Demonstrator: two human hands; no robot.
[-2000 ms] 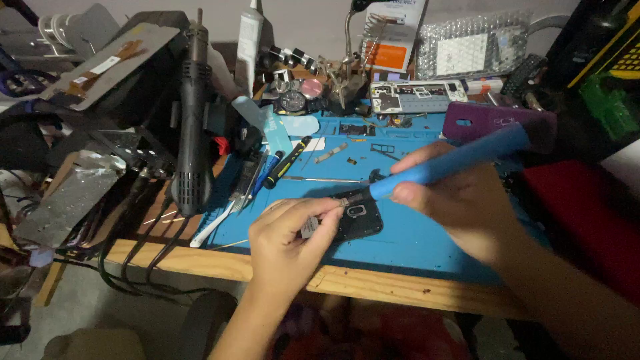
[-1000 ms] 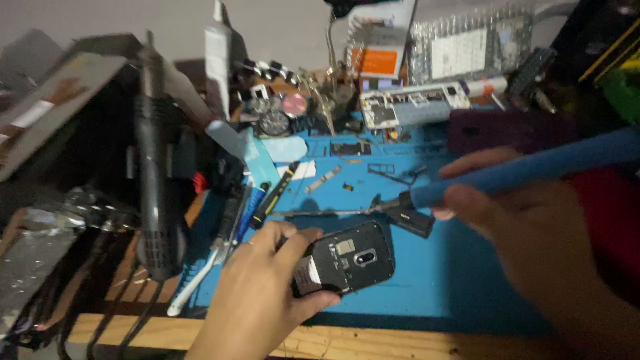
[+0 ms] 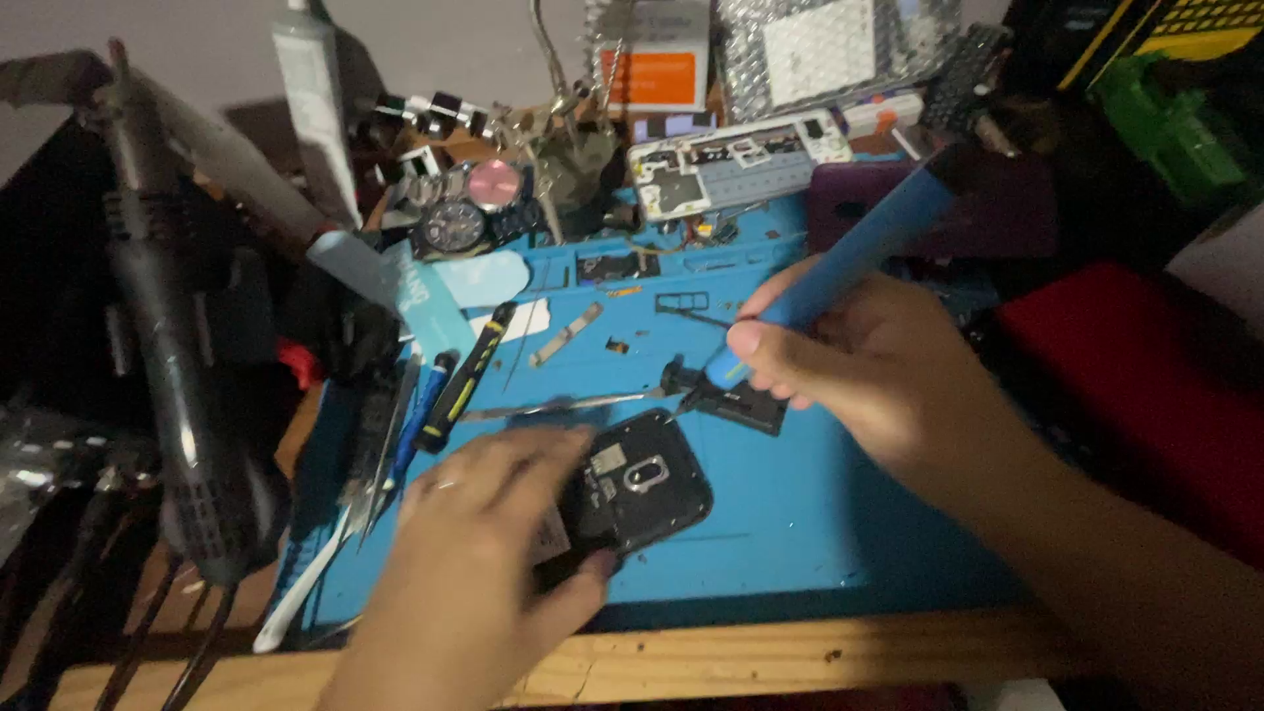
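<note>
My left hand (image 3: 494,533) grips a black phone body (image 3: 657,484) by its sides, camera side up, over the blue repair mat (image 3: 731,563). A camera opening shows near the phone's far end. In my right hand (image 3: 859,365) is a thick blue pen-shaped tool (image 3: 839,257), its dark tip pointing down and left, just beyond the phone. Behind that tip lies a small black rectangular part (image 3: 741,407). A thin metal pry tool (image 3: 563,405) rests on the mat between the phone and several small loose parts.
Screwdrivers (image 3: 469,380) and tweezers (image 3: 390,444) lie at left, beside a hot air gun (image 3: 178,395) with hanging cables. Farther back are wristwatches (image 3: 454,225), an opened white phone (image 3: 741,163) and a purple phone cover (image 3: 997,212). The wooden table edge (image 3: 770,657) runs along the front.
Two seconds ago both hands met over the phone; they are now apart. The blue tool has moved off the phone, and its tip has swung from level to pointing more downward since one second ago.
</note>
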